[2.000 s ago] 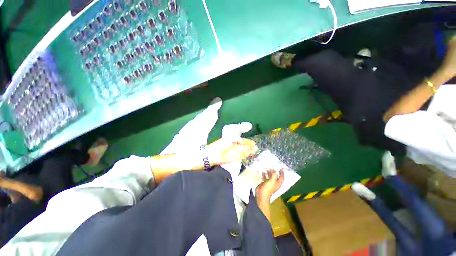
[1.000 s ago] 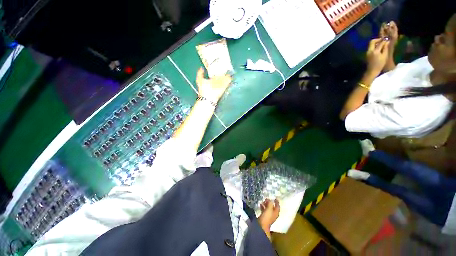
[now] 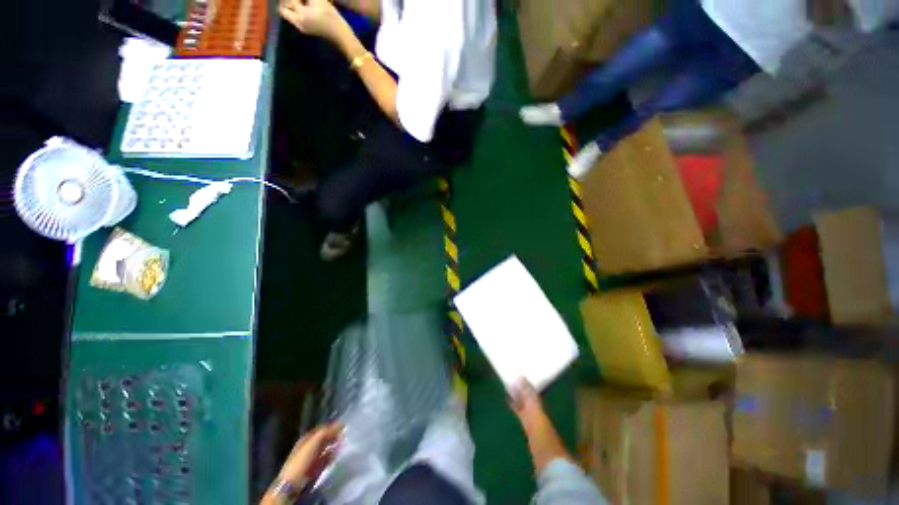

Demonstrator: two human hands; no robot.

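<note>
My left hand (image 3: 317,446), with a bracelet at the wrist, holds blurred clear plastic trays (image 3: 389,370) by their lower left side, beside the bench edge. Their pockets are too blurred to read. My right hand (image 3: 524,395) grips the near corner of a plain white sheet (image 3: 517,324), held out over the floor to the right of the trays. The trays and the sheet are apart.
The bench (image 3: 212,321) on the left bears a filled blister tray (image 3: 138,434), a zip bag with gold parts (image 3: 130,264), a fan (image 3: 71,189) and a white compartment tray (image 3: 192,108). A seated worker (image 3: 434,69) is ahead. Cardboard boxes (image 3: 641,202) stand right.
The view has turned right. My left hand has left the zip bag on the bench and now holds the clear trays. My right hand has moved the white sheet away from them.
</note>
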